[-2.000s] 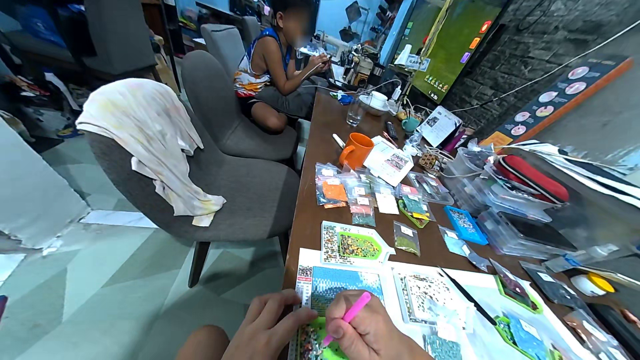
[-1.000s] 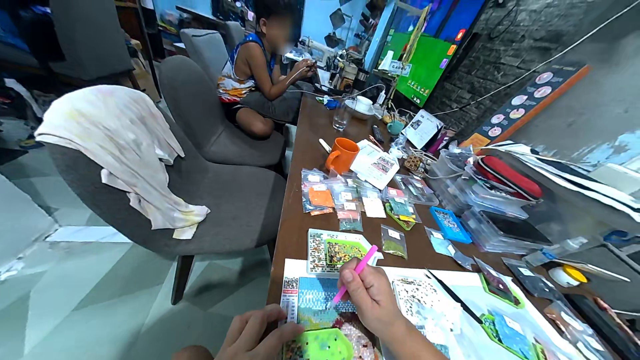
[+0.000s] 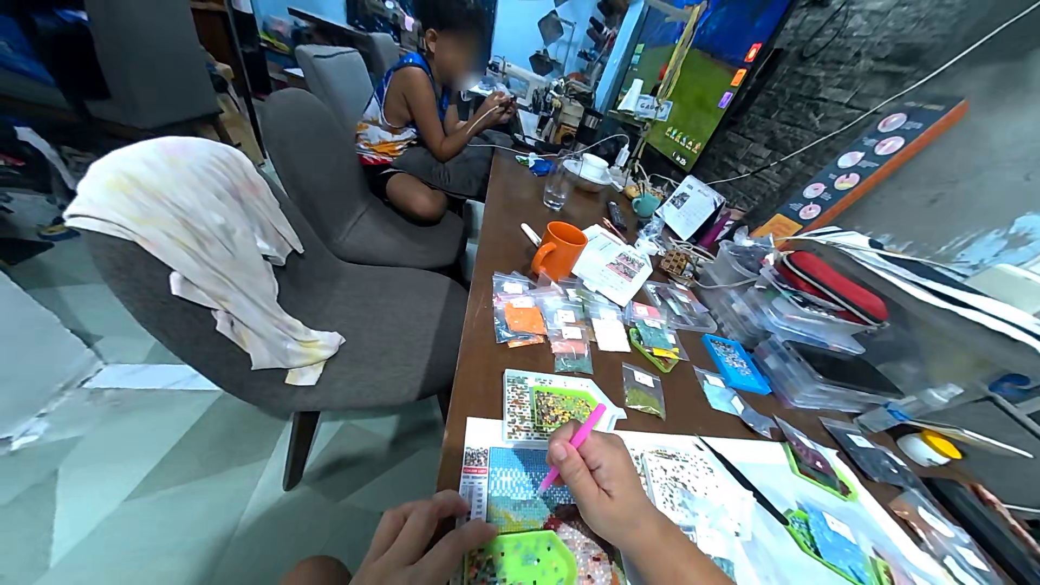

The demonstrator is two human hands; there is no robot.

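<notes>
My right hand (image 3: 601,479) grips a pink diamond-painting pen (image 3: 575,445), its tip down on the blue part of a diamond painting canvas (image 3: 520,481). At the canvas's left edge lies my left hand (image 3: 422,536), its fingers apart and the fingertips beside or on a green bead tray (image 3: 528,559) that holds scattered beads. Whether those fingers touch the tray is hard to tell. Beyond the canvas sits a white tray (image 3: 517,406) with a smaller green tray of mixed beads (image 3: 561,406) on it. Black tweezers (image 3: 743,481) lie to the right.
Small bags of beads (image 3: 569,337), an orange mug (image 3: 559,250), a glass (image 3: 557,188) and a blue tray (image 3: 735,364) stand on the brown table. Clear plastic boxes (image 3: 812,374) line the right. A cloth-draped grey chair (image 3: 366,325) is at left; another person (image 3: 422,122) sits beyond.
Two seconds ago the pink pen was over the green tray by my left hand; my right hand has moved it up onto the canvas. My left hand stays near the green tray.
</notes>
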